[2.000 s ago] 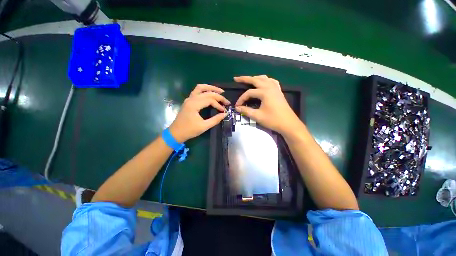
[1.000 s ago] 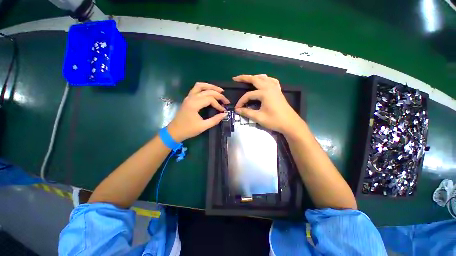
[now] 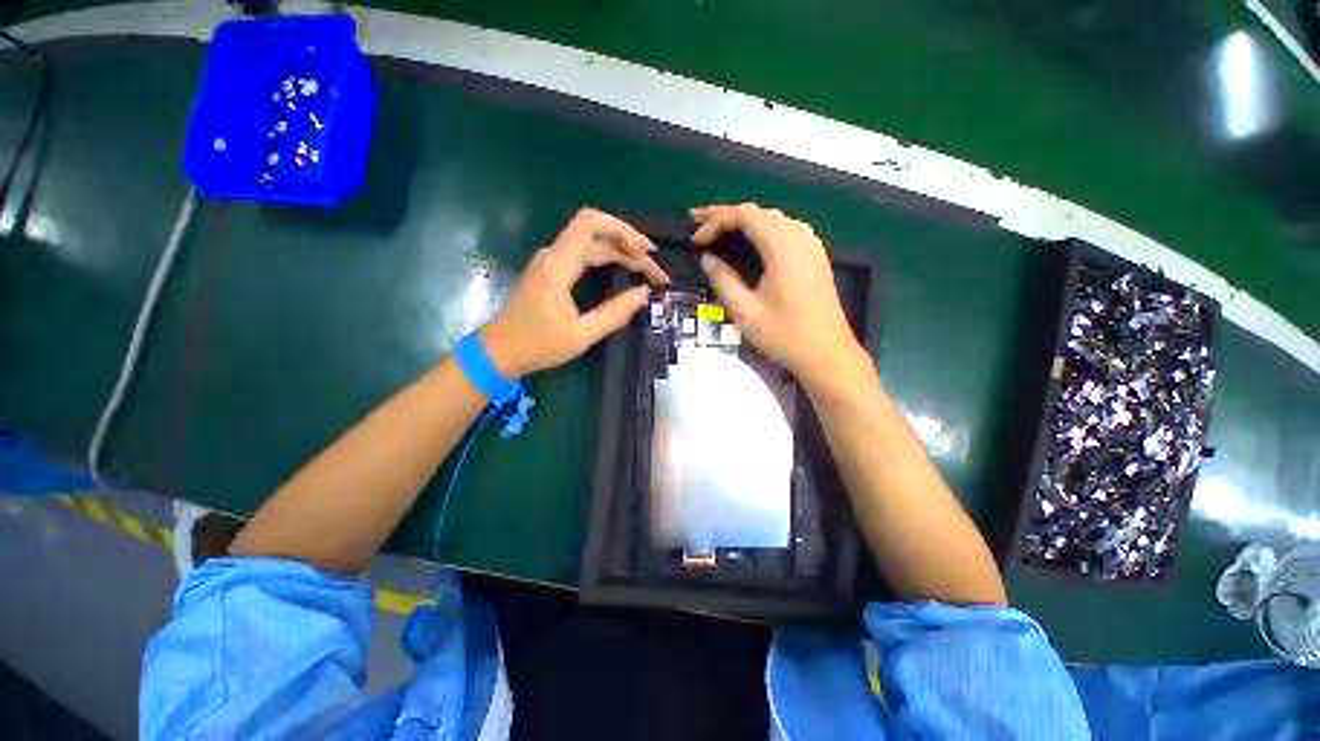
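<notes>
An opened tablet unit [image 3: 721,449] lies in a black carrier tray [image 3: 610,543] in front of me, with a large silver-white plate over most of it. A small yellow patch [image 3: 711,313] and small components show at its top end. My left hand [image 3: 573,294] is at the tray's upper left, its thumb and fingers near the tablet's top left corner. My right hand [image 3: 770,285] is over the top right, thumb and forefinger apart. Whether the left fingertips hold a tiny part cannot be told. A blue strap [image 3: 488,371] is on my left wrist.
A blue bin [image 3: 281,113] with small white-silver pieces stands at the upper left. A black parts tray [image 3: 1123,423] heaped with shiny pieces is at the right. A white rail [image 3: 652,99] crosses behind, beyond the green bench. A grey cable hangs at the left.
My right thumb and forefinger have parted and moved up, uncovering the yellow patch. My left hand has shifted slightly up and left. The view has shifted a little.
</notes>
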